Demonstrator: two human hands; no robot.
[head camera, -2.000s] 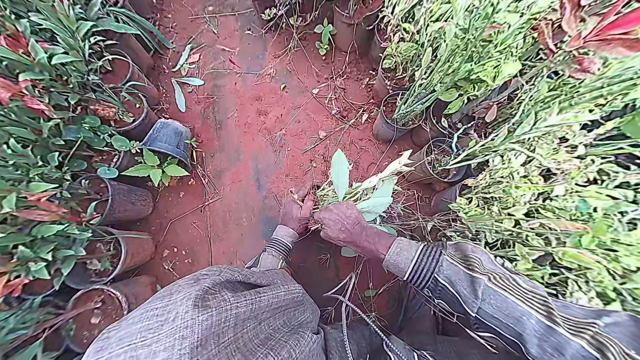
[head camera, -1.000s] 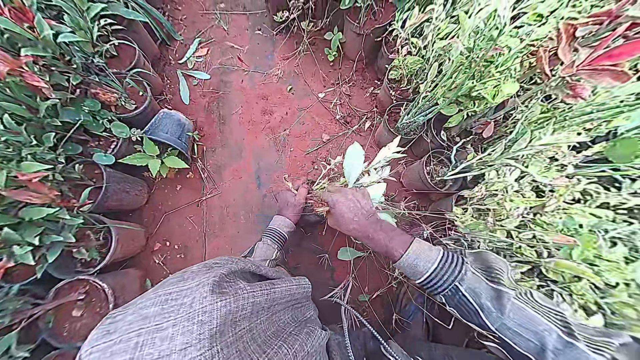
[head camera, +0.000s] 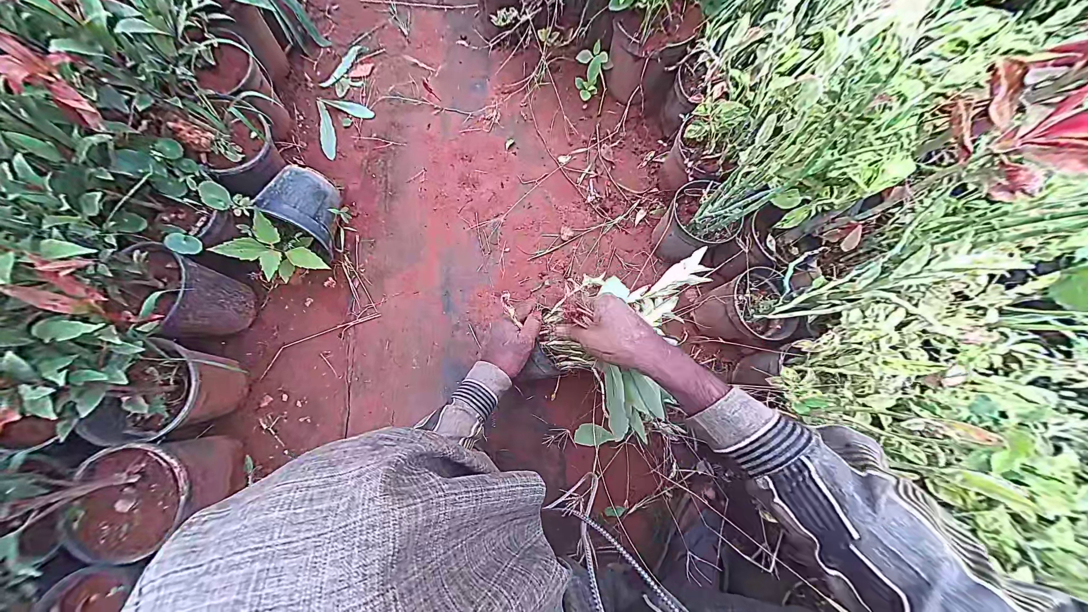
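My right hand (head camera: 619, 330) is closed on a bunch of leafy stems and dry stalks (head camera: 642, 395), whose pale broad leaves stick out beyond and below it. Just left of it, my left hand (head camera: 510, 342) grips the edge of the same mass, thumb and fingers together; whether it holds a pot's rim or only stalks is hard to tell. A dark pot (head camera: 540, 364) shows in part under the stalks, between the two hands. The rest of that pot is hidden by plants and hands.
Rows of potted plants line the left, with a tipped black pot (head camera: 299, 204) and a leaning pot (head camera: 208, 297). Dense leafy plants in pots (head camera: 748, 306) stand on the right. Red soil with twigs (head camera: 408, 255) lies between. A cord (head camera: 625, 552) hangs near my lap.
The bunch has turned under my right hand, so that more broad leaves now hang below it and a part of a dark pot shows. Both hands stay close together.
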